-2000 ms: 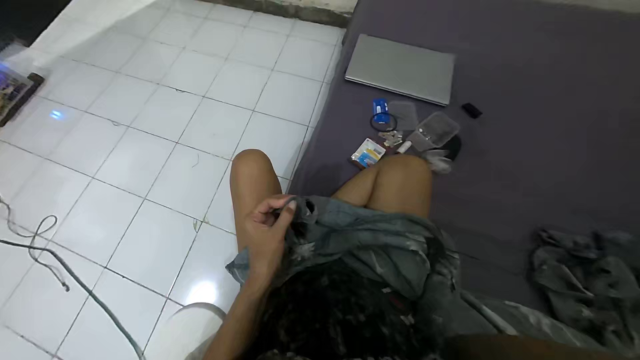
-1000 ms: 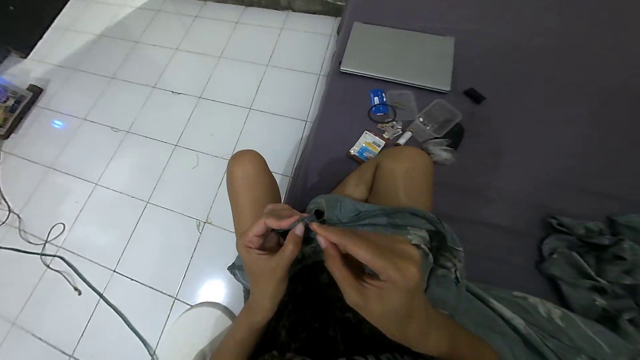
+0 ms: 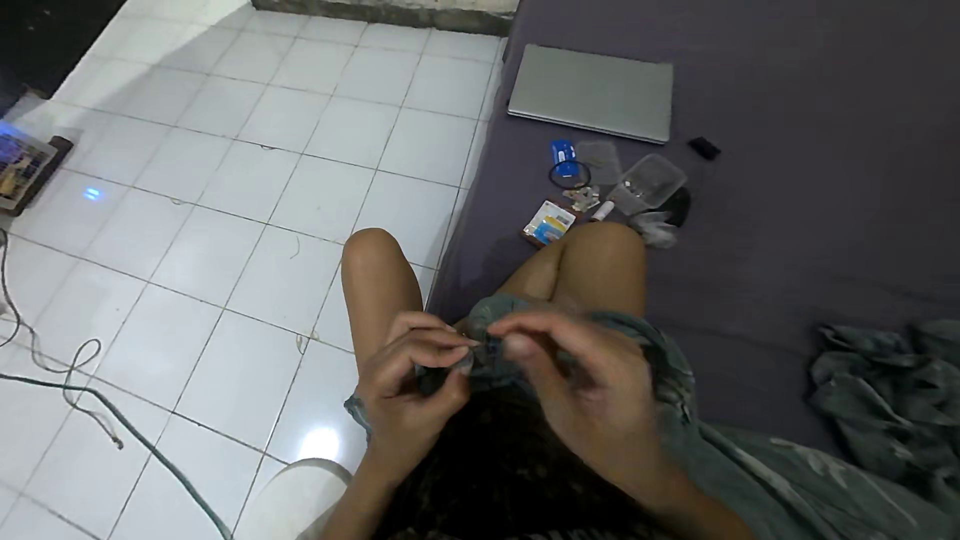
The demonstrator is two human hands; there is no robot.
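Note:
Grey-green patterned cloth lies across my lap. My left hand pinches a small fold of it between thumb and fingers, in front of my body. Just to the right, my right hand is raised over the cloth, slightly blurred, its thumb and forefinger close together near the fold. Whether a thin item sits between those fingertips cannot be made out. Dark hair at the bottom of the view hides part of the cloth.
On the purple-grey sheet are a closed laptop, a clear plastic box, a blue packet, a black ring, a small white-labelled pack and crumpled patterned cloth. Cables cross the tiled floor at left.
My right hand, out of clear view two seconds ago, came to the fold beside my left hand and now stands slightly apart from it. My left hand keeps its pinch on the cloth.

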